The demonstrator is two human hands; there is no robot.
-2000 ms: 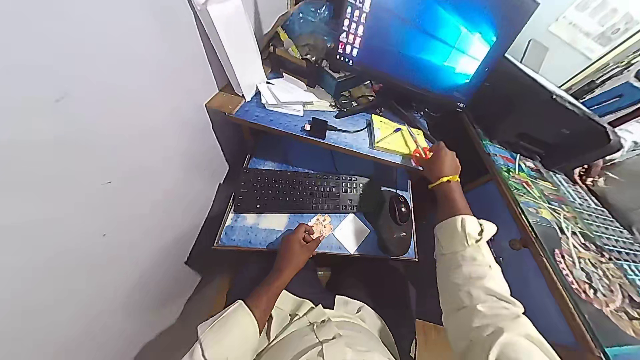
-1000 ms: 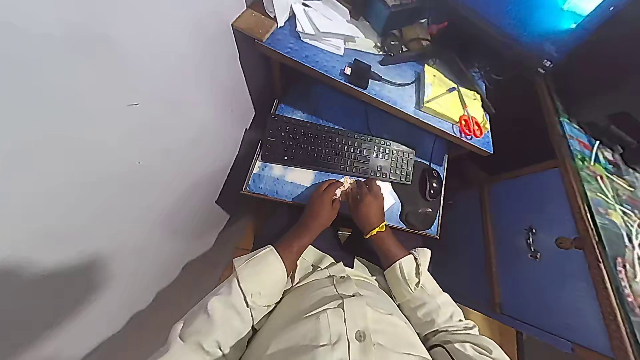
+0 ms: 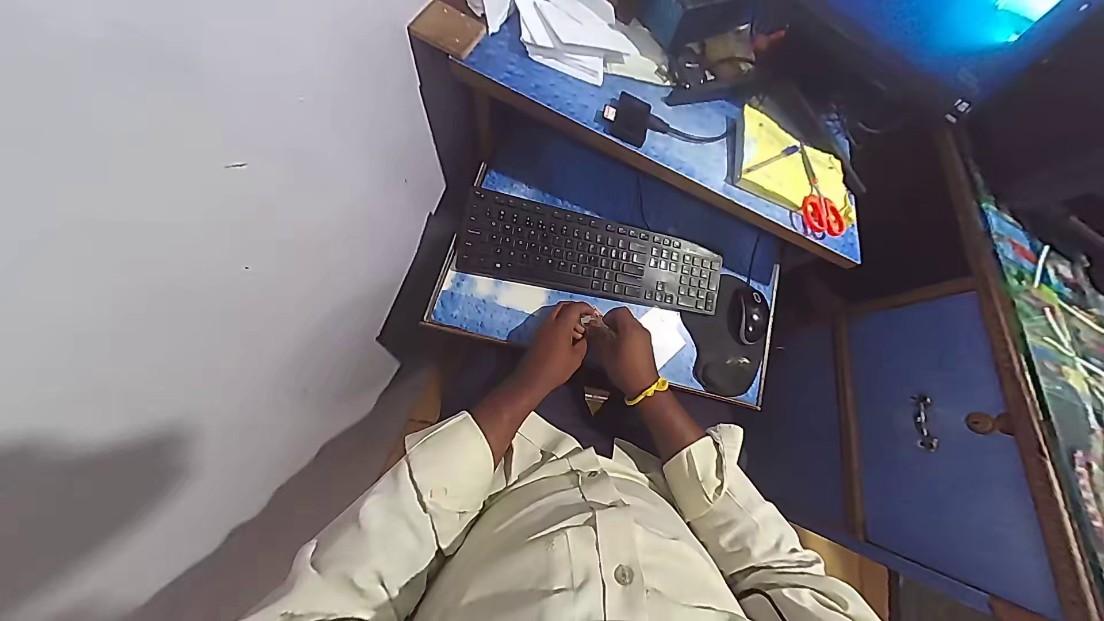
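Note:
My left hand and my right hand meet over the front edge of the blue keyboard tray. Between their fingertips is a small pale piece, probably paper, mostly hidden by the fingers. Both hands have hold of it. A white paper square lies on the tray just right of my right hand. Behind my hands is a black keyboard. To the right, a black computer mouse rests on a black mouse pad.
On the upper shelf, red-handled scissors and a pen lie on a yellow paper pad. A black adapter with a cable and white papers are further left. A blue cabinet door stands at the right, a wall at the left.
My right hand has left the scissors on the yellow pad and come down beside my left hand. The small piece, earlier in my left hand alone, is now between both hands. The view has tilted down.

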